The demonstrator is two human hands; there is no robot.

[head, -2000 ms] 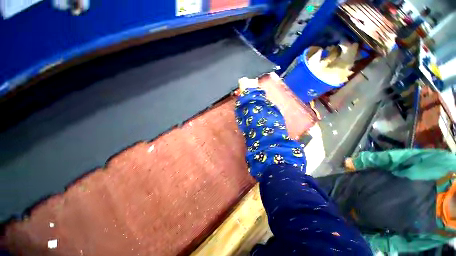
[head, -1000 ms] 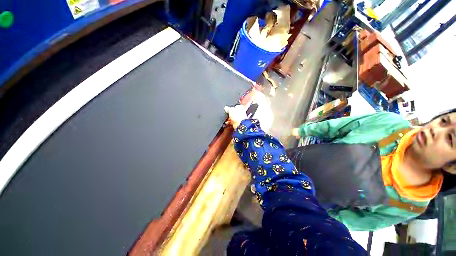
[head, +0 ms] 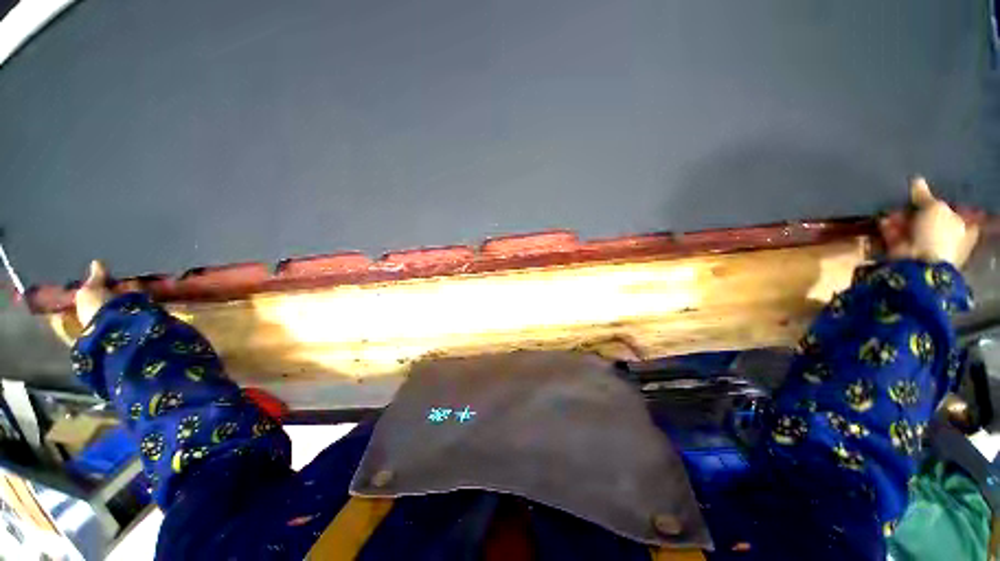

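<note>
A wide dark grey sheet (head: 472, 121) covers most of the red-brown board (head: 537, 243). Its near edge is notched, and the board shows in a narrow strip along it. My left hand (head: 92, 298) is at the near left corner of the sheet, with the thumb over the edge and the fingers mostly hidden. My right hand (head: 941, 228) is at the near right part of the sheet, thumb over the edge and the other fingers curled at the rim.
A pale wooden edge (head: 483, 312) runs in front of the board. My grey-brown apron (head: 526, 438) is close to it. A white strip (head: 31, 24) shows at the far left. Part of a person in a green sleeve (head: 941, 515) is at the lower right.
The view has swung round to face the board squarely. The sheet has come nearer and covers most of the board. Both hands now show at its near edge; only one arm showed before.
</note>
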